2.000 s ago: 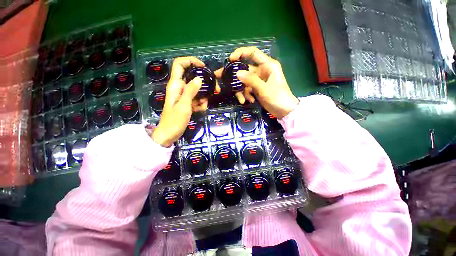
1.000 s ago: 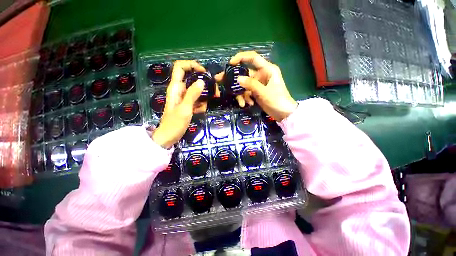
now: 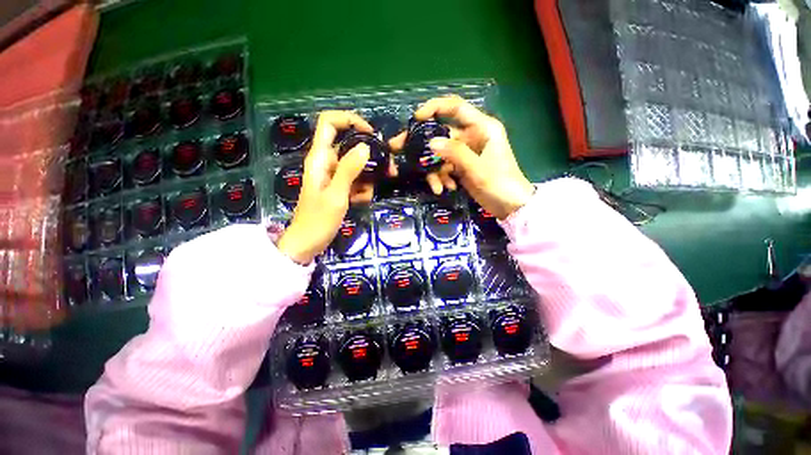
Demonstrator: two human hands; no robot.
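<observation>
My left hand point(image 3: 331, 178) holds a round black display unit point(image 3: 363, 153) between fingers and thumb, above the tray. My right hand point(image 3: 473, 158) holds a second display unit point(image 3: 428, 145) beside it, its thumb on the face; a small coloured spot shows there. The two units are close side by side. Below them lies a clear blister tray point(image 3: 418, 387) with rows of black discs, most showing red text. A patterned pocket at its right point(image 3: 500, 274) holds no disc. Pockets under my hands are partly hidden.
A second filled blister tray point(image 3: 169, 169) lies at left, beside a red-orange foam tray point(image 3: 36, 178) under clear plastic. Empty blister trays point(image 3: 702, 98) and a dark grey sheet with red edge point(image 3: 582, 80) lie upper right. A thin dark cable loop point(image 3: 622, 200) lies on the green mat point(image 3: 391, 44).
The faces of the held units have changed from rows of white marks to darker, with a coloured spot on the right one. Both hands stay over the tray.
</observation>
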